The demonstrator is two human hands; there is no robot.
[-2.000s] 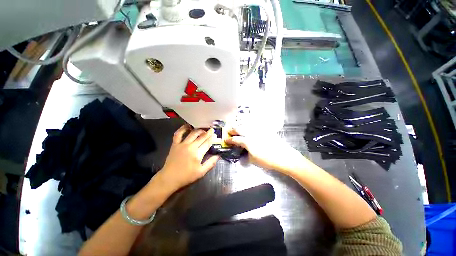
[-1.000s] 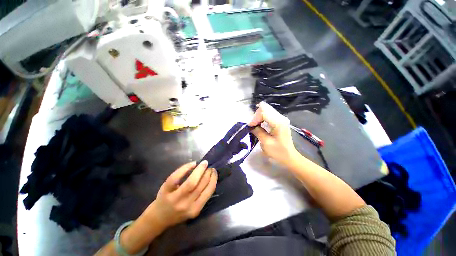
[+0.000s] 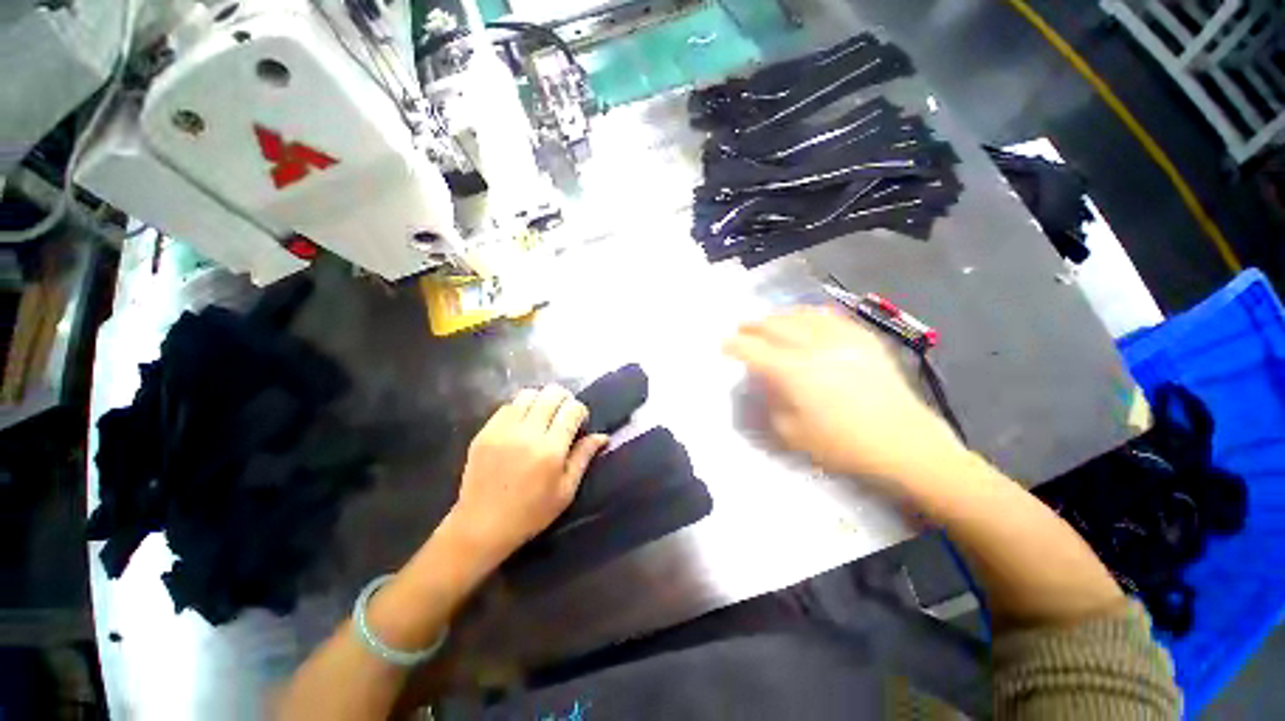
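My left hand (image 3: 524, 458) lies on a plain black strip (image 3: 616, 396) with a rounded end, its fingers over the strip's left part. A stack of plain black strips (image 3: 648, 486) lies just nearer to me. My right hand (image 3: 817, 383) is blurred over the bright table, right of the stack; no part shows in it, and its fingers are not clear. The yellow plate (image 3: 479, 303) sits beneath the white sewing machine head (image 3: 268, 134), away from both hands.
Black strips with pale lines (image 3: 832, 155) lie fanned at the back right. Red-handled snips (image 3: 895, 321) lie beyond my right hand. A black heap (image 3: 226, 451) is at left. A blue crate (image 3: 1247, 366) with black parts (image 3: 1163, 493) stands beside the table (image 3: 1036, 380) at right.
The black piece with a pale line that both hands held is no longer in them. My left hand has moved onto a plain strip; my right hand has moved right and down, apart from it.
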